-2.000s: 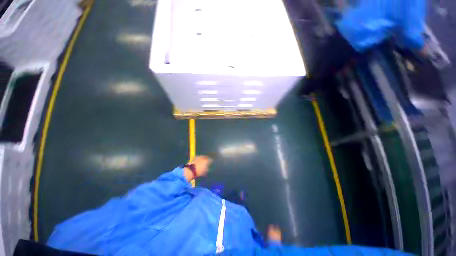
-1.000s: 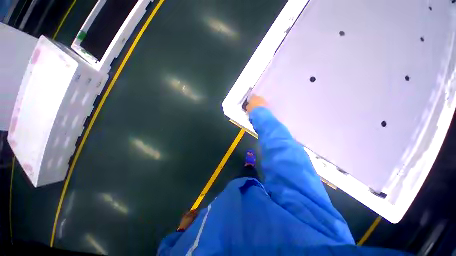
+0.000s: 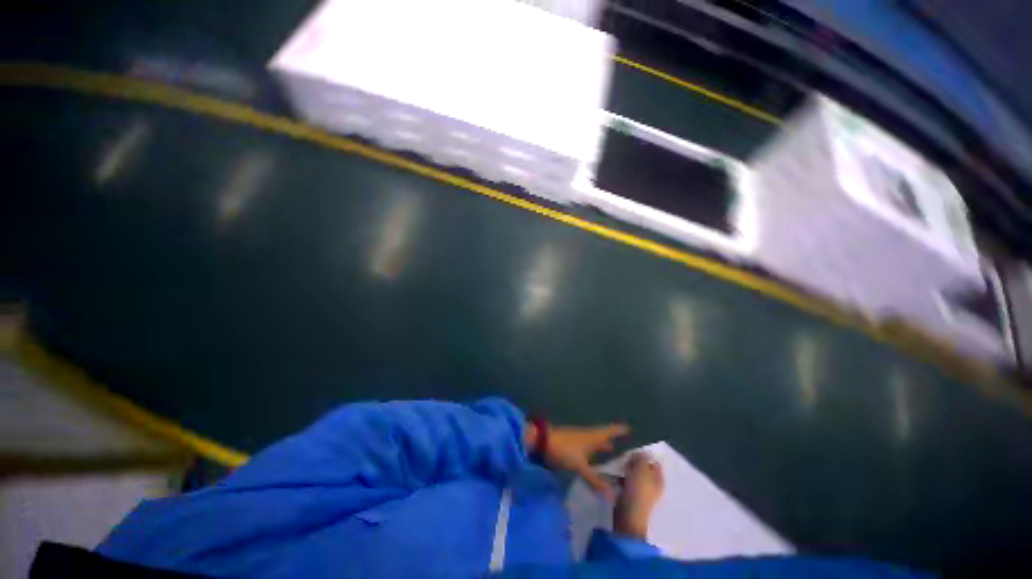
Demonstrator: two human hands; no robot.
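A plain white flat piece (image 3: 707,511), like a sheet or tray top, shows at the bottom centre with one corner pointing up. My left hand (image 3: 579,446), with a red band at the wrist, reaches over its left edge with fingers spread, holding nothing that I can see. My right hand (image 3: 639,489) is just beside it at the corner of the white piece, fingers curled. A small dark spot shows between the two hands, too blurred to name. Whether my right hand grips the white piece is not clear.
Beyond a yellow floor line (image 3: 634,241) stand a large white stack (image 3: 453,68), a white-framed tray with a dark inside (image 3: 668,181), and another white stack (image 3: 837,215). A pale, blurred structure (image 3: 45,418) with a yellow edge is at the left. Railings run at the upper right.
The view has swung round from the large white tray, so the stacks across the line now lie ahead. My left hand has come up from low beside my body to near my right hand.
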